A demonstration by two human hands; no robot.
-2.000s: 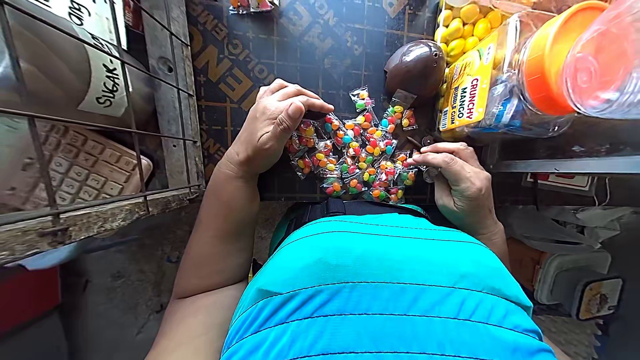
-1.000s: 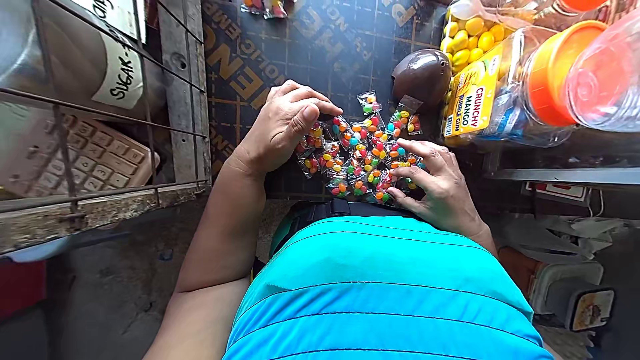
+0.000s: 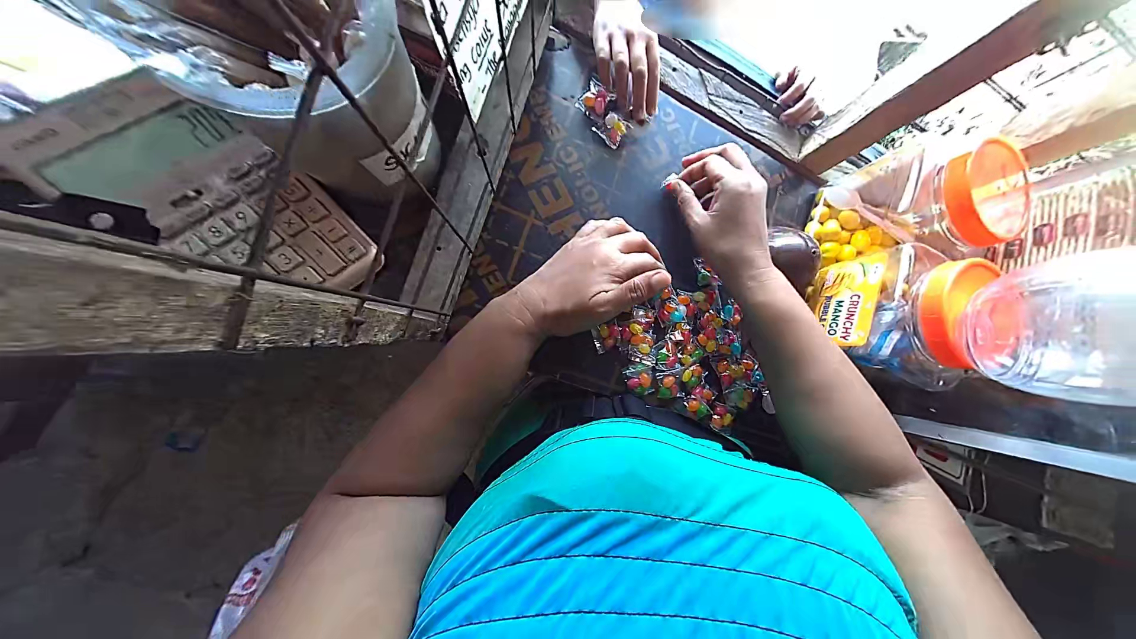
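Small clear packets of colorful round candies [image 3: 688, 351] lie in a pile on the dark printed board [image 3: 568, 191], close to my body. My left hand [image 3: 612, 275] rests at the pile's upper left edge, fingers curled; whether it holds a packet is hidden. My right hand [image 3: 723, 204] is raised beyond the pile, with a small clear piece with some red pinched between thumb and fingers. Farther off, another person's hand [image 3: 628, 67] touches a separate candy packet [image 3: 603, 114] at the board's far end.
A dark brown rounded object [image 3: 792, 256] sits right of my right wrist. Plastic jars with orange lids [image 3: 954, 311] and yellow candies [image 3: 848, 235] stand at the right. A wire grille [image 3: 382, 133] fronts a calculator [image 3: 293, 231] at the left. Another person's fingers [image 3: 797, 99] rest near a wooden ledge.
My right hand has moved from the pile's right side to beyond it. Another person's hand has come to the far candy packet. The view has shifted toward the far side.
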